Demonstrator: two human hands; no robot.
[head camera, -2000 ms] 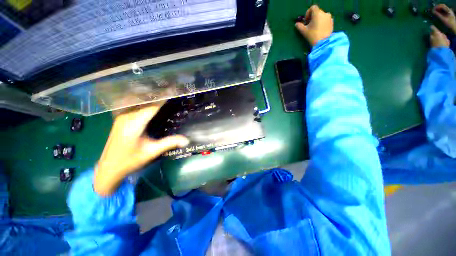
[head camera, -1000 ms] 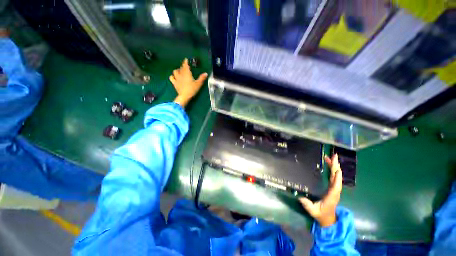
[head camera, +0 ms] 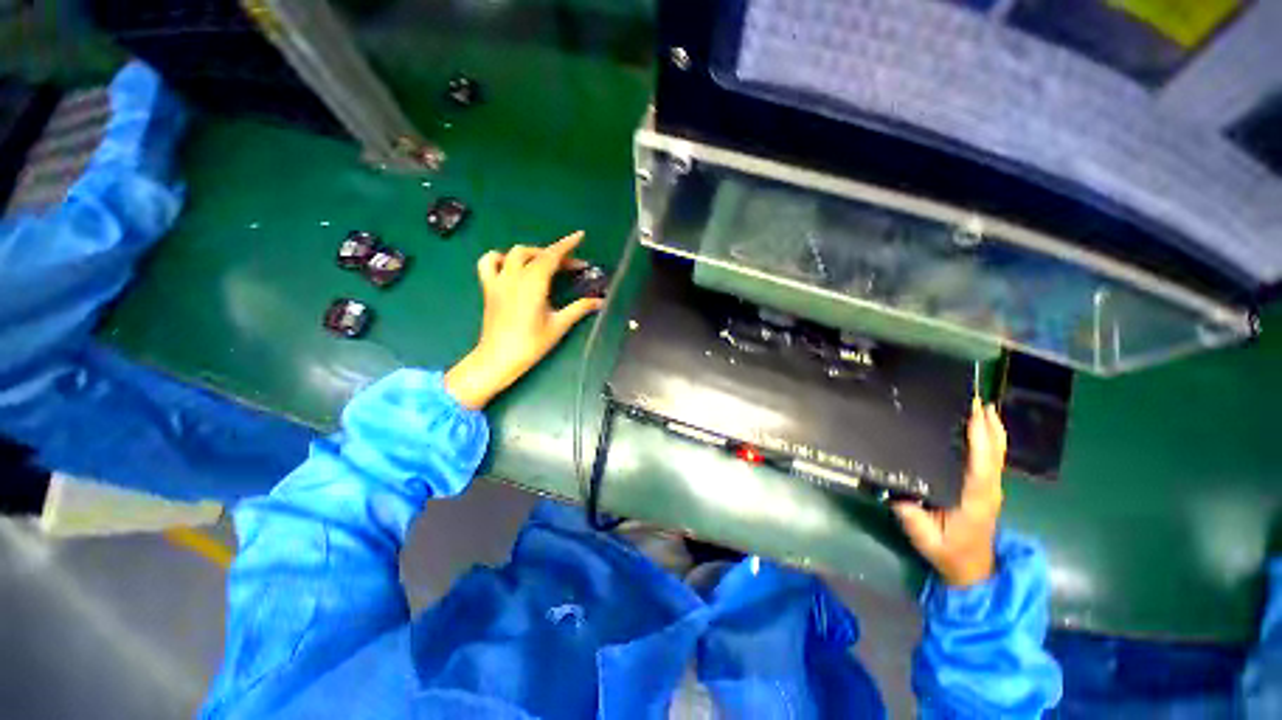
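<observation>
The flat black fixture lies under the clear guard, with raised seats in the middle of its top. My left hand is left of the fixture, with a small black unit between thumb and fingers. My right hand grips the fixture's front right corner, thumb at the front edge and fingers along the right side by the pale handle. Parts of the seats are hidden behind the guard.
Several loose black units lie on the green mat at left, near a grey upright. A black cable leaves the fixture's front left. A dark flat device lies right. A neighbour's blue sleeve is at far left.
The view has swung left. My left hand has left the fixture, taken a unit from the mat and brought it nearer the fixture. My right hand has come to the fixture's right end.
</observation>
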